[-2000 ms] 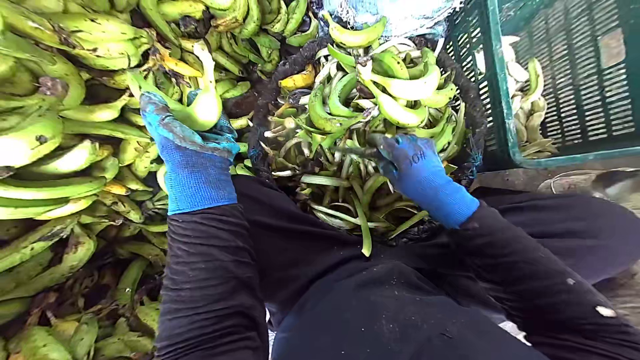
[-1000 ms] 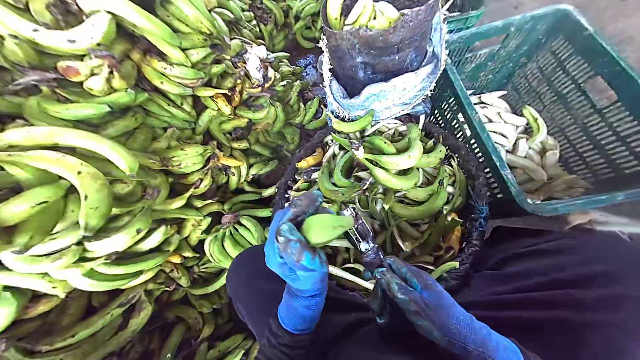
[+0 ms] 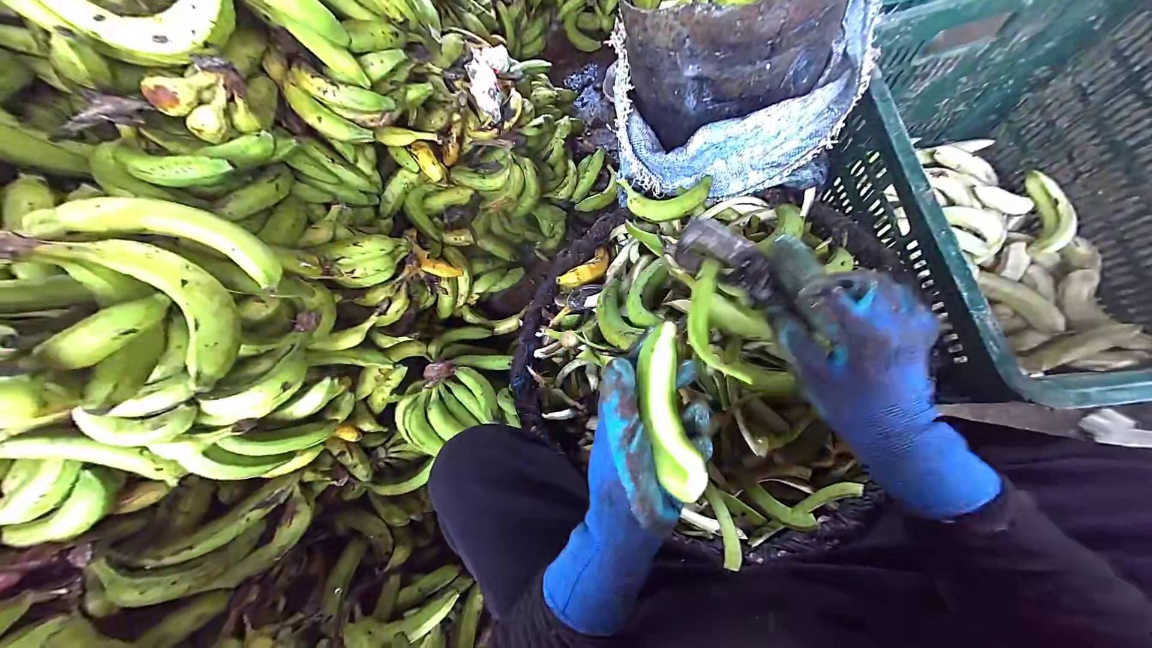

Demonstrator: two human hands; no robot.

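My left hand [image 3: 634, 450], in a stained blue glove, holds a green plantain [image 3: 666, 405] with a pale strip where the peel is off. My right hand [image 3: 855, 351], in a matching glove and blurred, grips a dark-handled peeling tool [image 3: 720, 252] over the basket; its blade cannot be made out. A curled strip of green peel [image 3: 706, 324] lies below the tool. Beneath both hands, a round dark-rimmed basket [image 3: 531, 351] holds many green and pale peels. Peeled plantains [image 3: 1026, 297] lie in the green crate on the right.
Heaped bunches of green plantains [image 3: 162, 270] cover the left side. A dark container wrapped in blue-white woven sacking [image 3: 747, 162] stands behind the basket. The green plastic crate [image 3: 972, 306] is close on the right of the basket. My knees flank the basket at the front.
The plantain in my left hand now shows a pale peeled strip. My right hand has moved up and away from it with the tool, from close beside the fruit one second ago.
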